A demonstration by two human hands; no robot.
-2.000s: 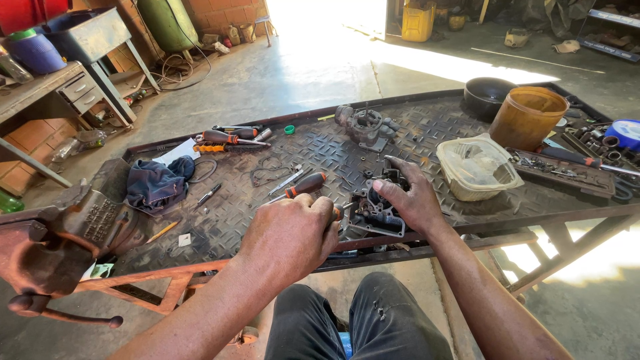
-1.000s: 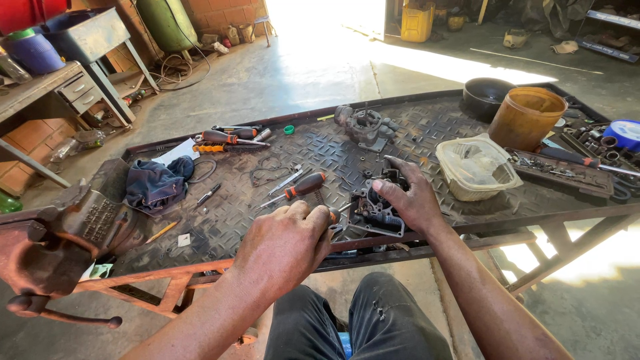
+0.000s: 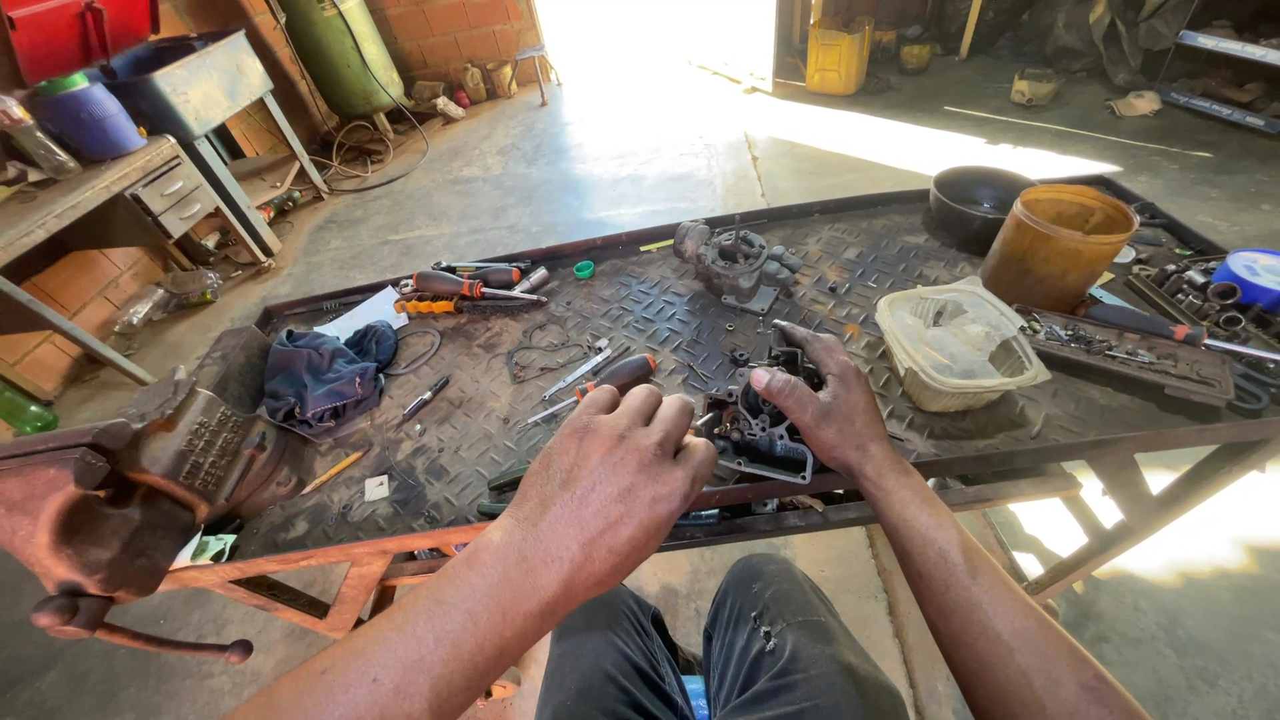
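Observation:
My right hand grips a metal carburetor part at the near edge of the diamond-plate workbench. My left hand is closed close to the part's left side, its fingers curled round a small tool, of which only a bit shows by the fingertips; its kind is hidden. Just beyond the left hand lies a screwdriver with a black and orange handle. Another carburetor body stands farther back on the bench. Thin gaskets and a slim metal tool rest left of the screwdriver.
At the left are a bench vise, a dark blue cloth, a pen, a pencil and more screwdrivers. A plastic container, a brown tub, a black bowl and a tray of small parts stand at the right.
My left hand has turned and shifted slightly beside the carburetor part. My right hand keeps its place on it.

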